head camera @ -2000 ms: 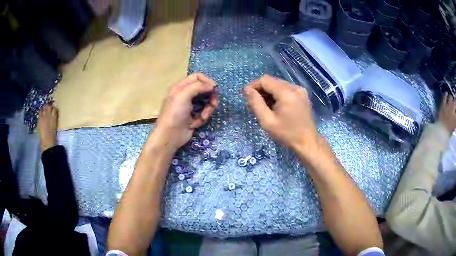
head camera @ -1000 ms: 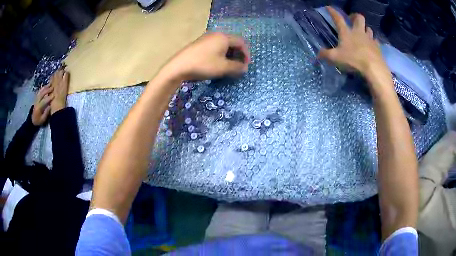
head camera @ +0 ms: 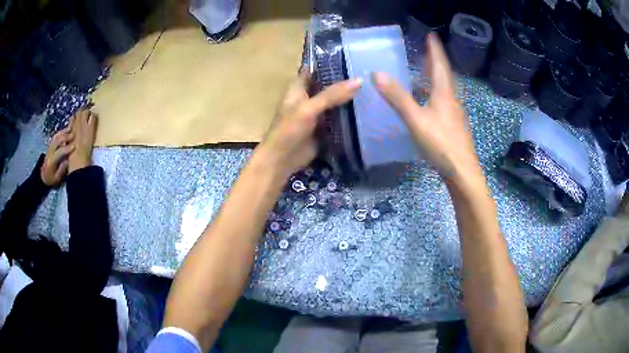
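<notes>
A housing unit, black on its left side and milky blue-white on its right [head camera: 381, 114], stands between my hands, slightly blurred. Clear shiny film shows at its top left. My left hand [head camera: 296, 120] grips the black side, with the thumb towards the milky face. My right hand [head camera: 438, 127] is at the milky side, its thumb on or close to the face and its other fingers spread. Small round fittings [head camera: 343, 245] lie loose on the bubble wrap below the unit.
Bubble wrap [head camera: 407, 255] covers the table. A second housing unit [head camera: 552, 162] lies at right. A brown sheet [head camera: 207, 89] is at back left, with another unit [head camera: 217, 15] on it. Black ribbed shells [head camera: 517, 52] stand at back right. People's hands [head camera: 72, 141] and a sleeve [head camera: 590, 265] are at the sides.
One housing unit has moved from the right to the middle, between my hands. My right hand has come back left. My left hand has changed from a closed pose to gripping the unit's black side.
</notes>
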